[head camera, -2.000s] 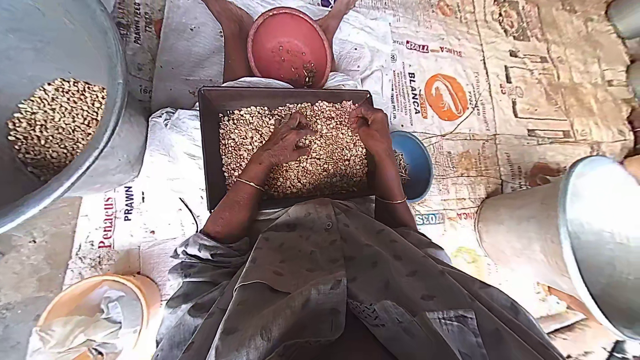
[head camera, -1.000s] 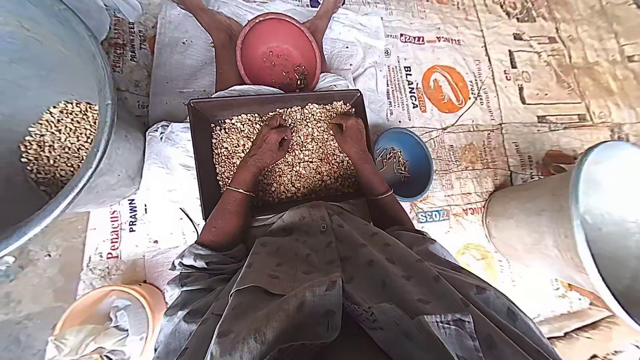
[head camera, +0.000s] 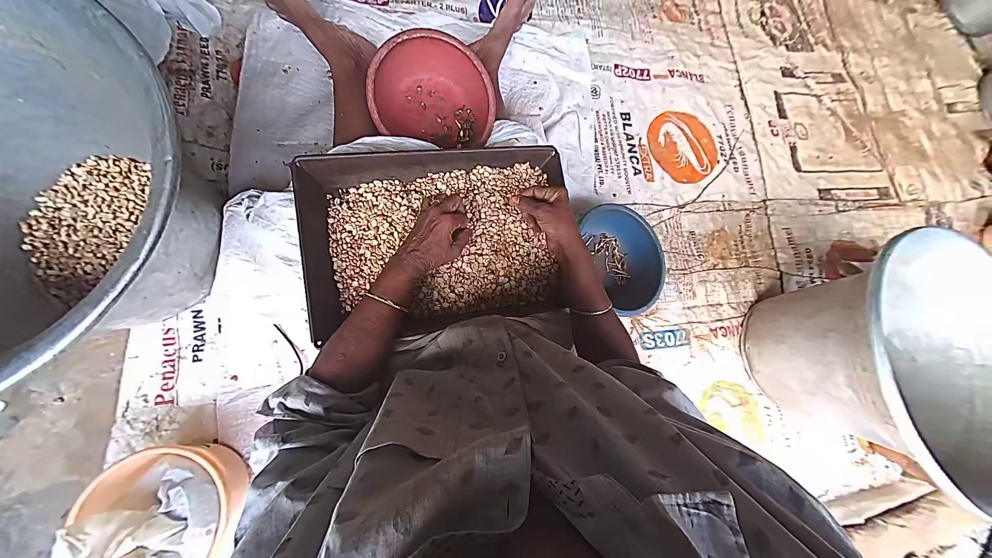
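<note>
A dark rectangular tray lies across my lap, filled with pale brown nut or seed pieces. My left hand rests on the pieces near the middle, fingers curled; whether it holds one is hidden. Over the right part of the tray, my right hand has its thumb and fingertips close together at the pieces, and what is between them is too small to tell. Beyond the tray's far edge, a red bowl holds a few dark bits. A blue bowl with thin pale scraps stands beside my right wrist.
At the left stands a large metal tub with more pieces inside. An orange bucket with crumpled plastic is at the lower left. A metal pot lies tilted at the right. Printed feed sacks cover the ground.
My right hand has moved right across the tray since one second ago, nearer its right side. My left hand stays over the pieces, its fingers now more curled.
</note>
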